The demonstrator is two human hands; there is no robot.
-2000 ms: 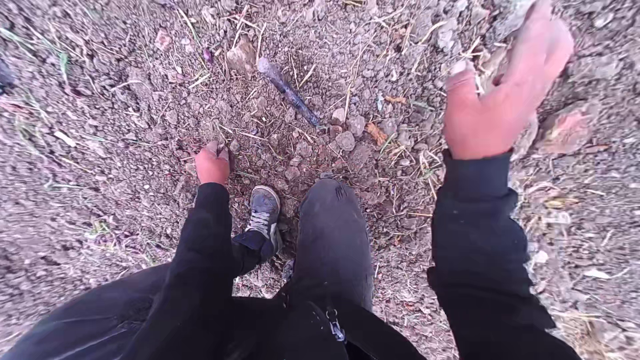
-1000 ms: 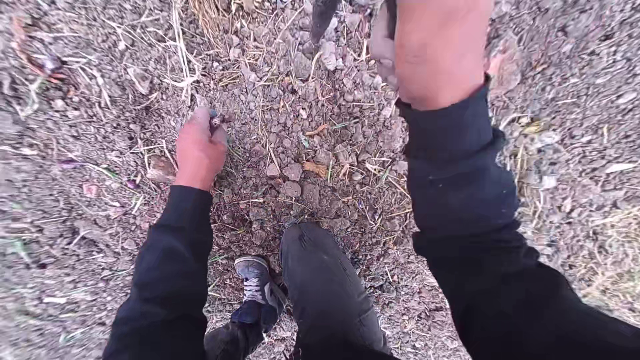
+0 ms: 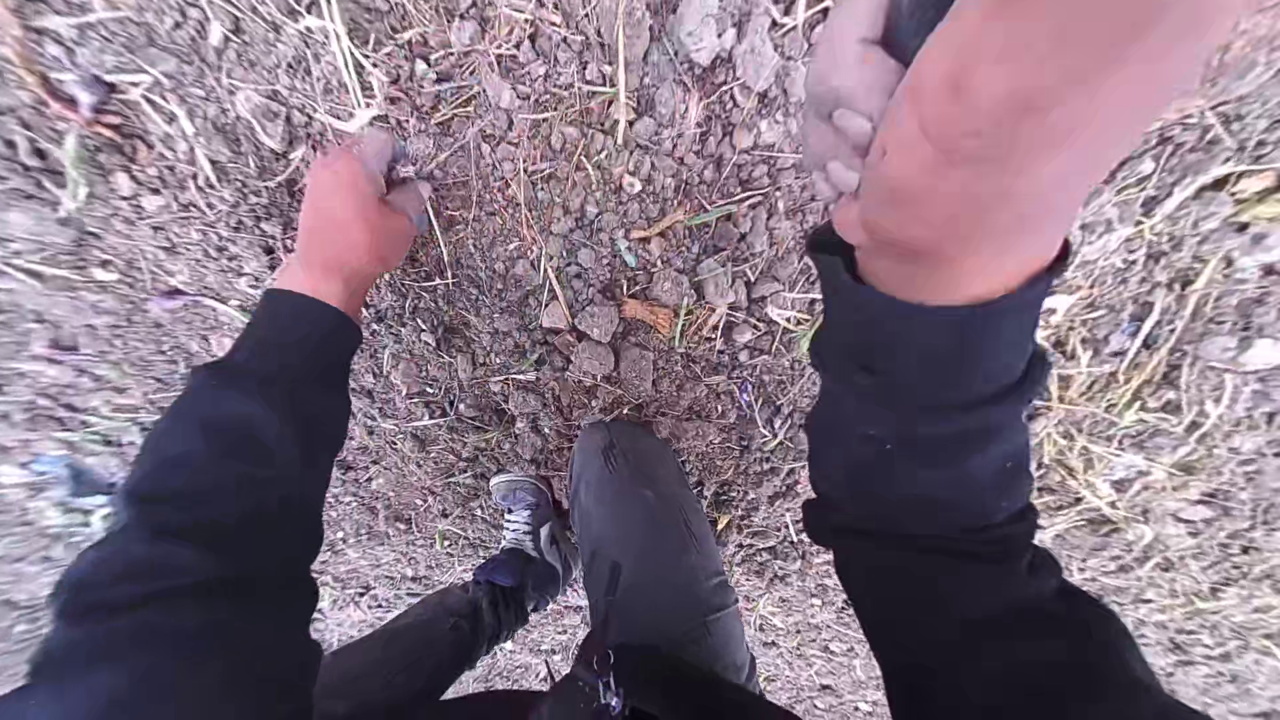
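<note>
My left hand (image 3: 355, 205) is low over the stony soil (image 3: 560, 200) at the upper left, its thumb and forefinger drawn together; whether something small sits between them I cannot tell. My right hand (image 3: 880, 130) is curled at the upper right, its fingers wrapped round a dark object (image 3: 915, 25) that runs off the top edge, so its kind is not clear. Dry straw and roots (image 3: 345, 70) lie just above my left hand. An orange-brown scrap (image 3: 648, 315) rests among small clods between the two arms.
My bent knee (image 3: 640, 500) in dark trousers and my grey shoe (image 3: 525, 515) are at the lower middle. Larger clods (image 3: 597, 340) lie just ahead of the knee. More dry straw (image 3: 1110, 440) is strewn at the right.
Two seconds ago my right hand was spread apart from a dark bar-like object on the soil; now it is closed round a dark object. The view has shifted.
</note>
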